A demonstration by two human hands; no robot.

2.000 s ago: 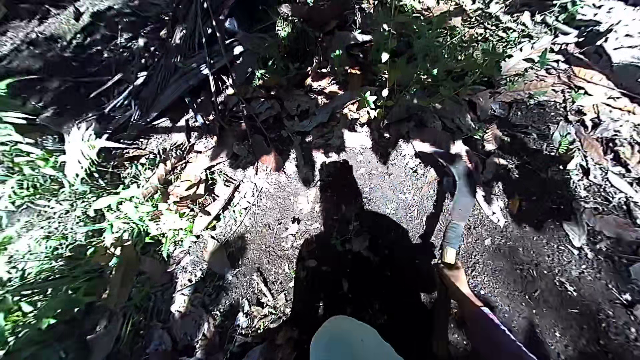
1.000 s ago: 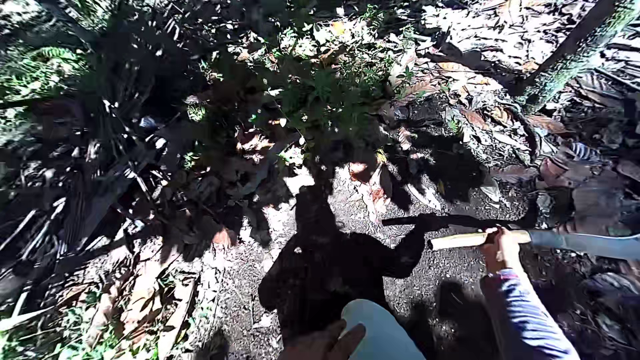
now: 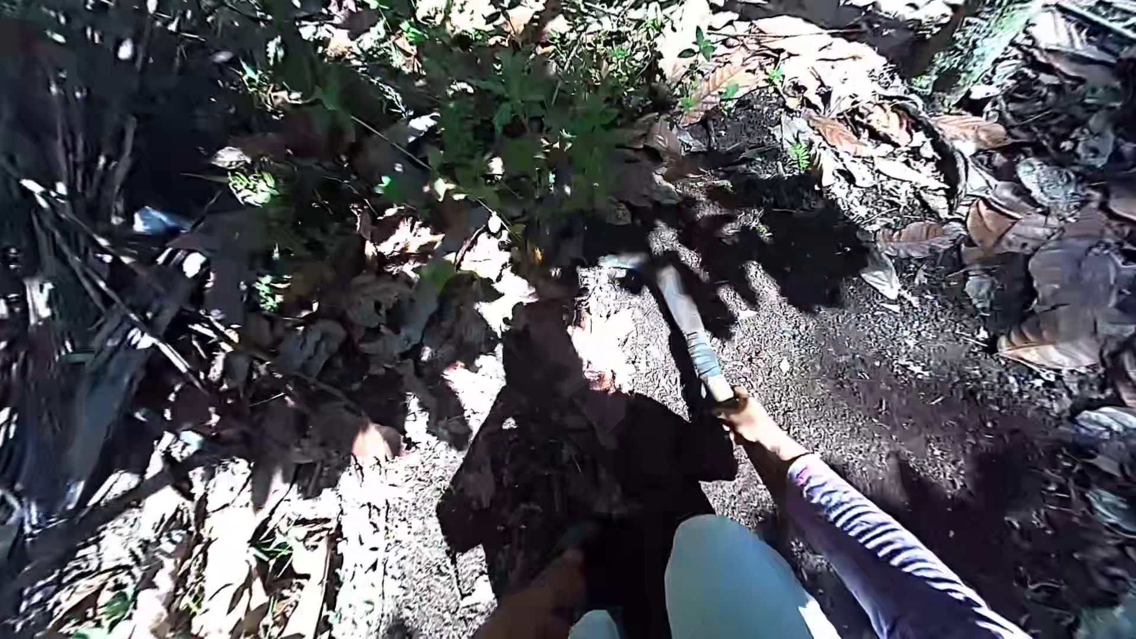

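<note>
My right hand (image 3: 745,419) is closed around the pale handle of a machete with a hooked tip (image 3: 682,306). A wrapping covers the part between handle and blade. The blade points up and slightly left over the soil, and its curved end is blurred by motion. In deep shadow at the bottom, left of my pale-clothed knee (image 3: 732,577), my left hand (image 3: 564,577) shows dimly. It is blurred, and whether it holds anything cannot be told.
Dry brown leaves (image 3: 1061,319) lie at the right, near a mossy trunk (image 3: 981,49) at the upper right. Green weeds (image 3: 532,115) grow ahead. Dry fronds and sticks (image 3: 98,240) pile up at the left. My shadow falls across the bare soil path (image 3: 870,390).
The machete pointed right a second ago; it has swung round to point up and left over the soil. My right hand keeps hold of it.
</note>
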